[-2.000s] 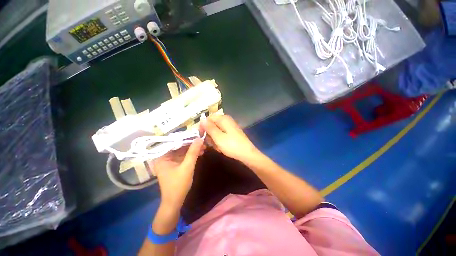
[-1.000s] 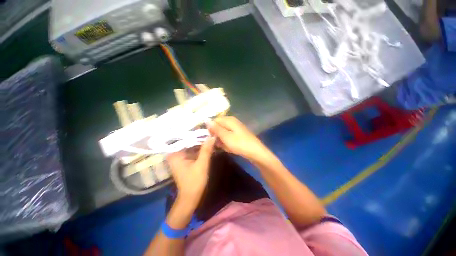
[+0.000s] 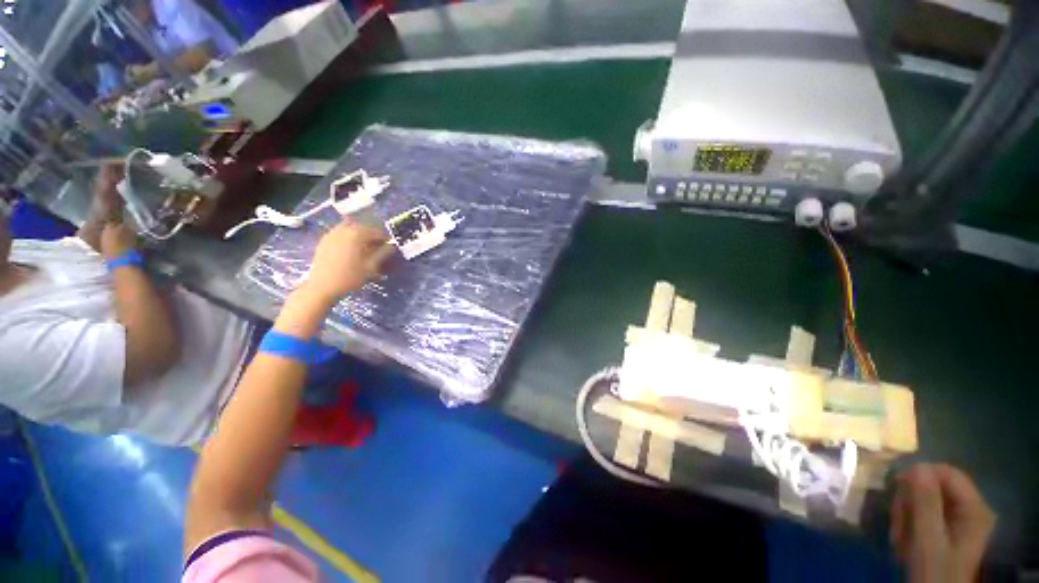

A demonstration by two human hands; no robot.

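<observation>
My left hand (image 3: 342,260) is over the film-wrapped dark pad (image 3: 490,279). Its fingers are closed at the near left edge of an open charger unit (image 3: 419,231), whose pins point up and right. A second open charger unit (image 3: 357,191) lies just beyond, its white cord (image 3: 273,216) running left. The white test fixture (image 3: 706,382) is taped to the bench at right. A coiled white cable (image 3: 798,456) lies over its front. My right hand (image 3: 940,518) is beside the fixture's right end, blurred and cut off by the bottom edge, its fingertips unclear.
The bench instrument (image 3: 769,137) stands behind the fixture, with coloured leads (image 3: 845,296) running down to it. A grey cord (image 3: 592,416) loops at the fixture's left end. Another person's arm (image 3: 142,302) and hand holding white cable are at far left. A red stool (image 3: 330,419) is below the pad.
The view has swung left. My left hand has left the fixture and moved onto the wrapped pad. My right hand has moved off the cable to the fixture's right end. The coiled cable stays on the fixture.
</observation>
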